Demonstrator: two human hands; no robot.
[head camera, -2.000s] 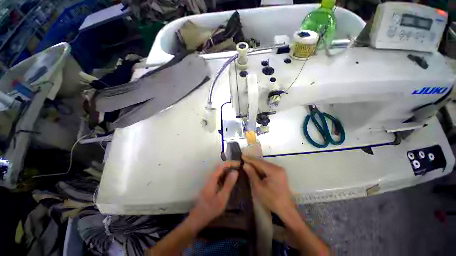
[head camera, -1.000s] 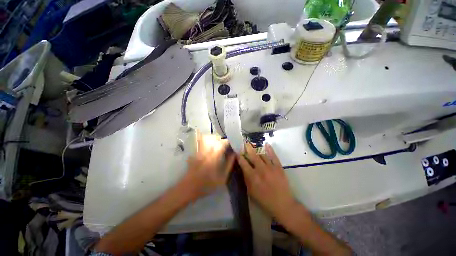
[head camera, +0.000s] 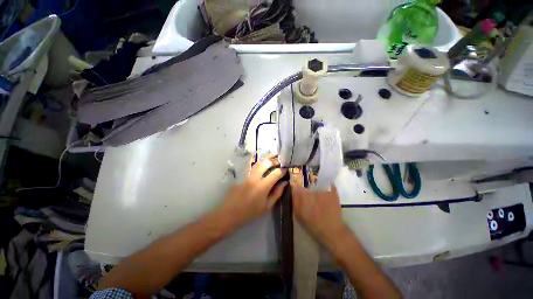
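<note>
A long dark brown strip (head camera: 285, 233) runs from the needle area over the table's front edge, with a lighter beige strip (head camera: 305, 257) beside it on the right. My left hand (head camera: 260, 190) presses the dark strip at the needle area, its fingers on the left of the presser foot. My right hand (head camera: 315, 207) holds the strips just right of it, fingertips partly hidden behind the white upright cover (head camera: 330, 156). The white sewing machine head (head camera: 426, 125) stands over the fingers. An orange-yellow block (head camera: 297, 176) shows between the hands. The needle itself is hidden.
Stacked grey-brown curved pieces (head camera: 163, 93) lie at the table's left. Green-handled scissors (head camera: 395, 181) lie right of the needle, partly behind the head. A thread spool (head camera: 417, 71) and green bottle (head camera: 412, 26) stand behind. A white trough (head camera: 345, 23) holds fabric. A switch panel (head camera: 506, 221) is at right.
The view has shifted around the machine head. From two seconds ago, both hands have moved forward with the strips, up to the needle area. Since one second ago they stay there, fingers slightly shifted.
</note>
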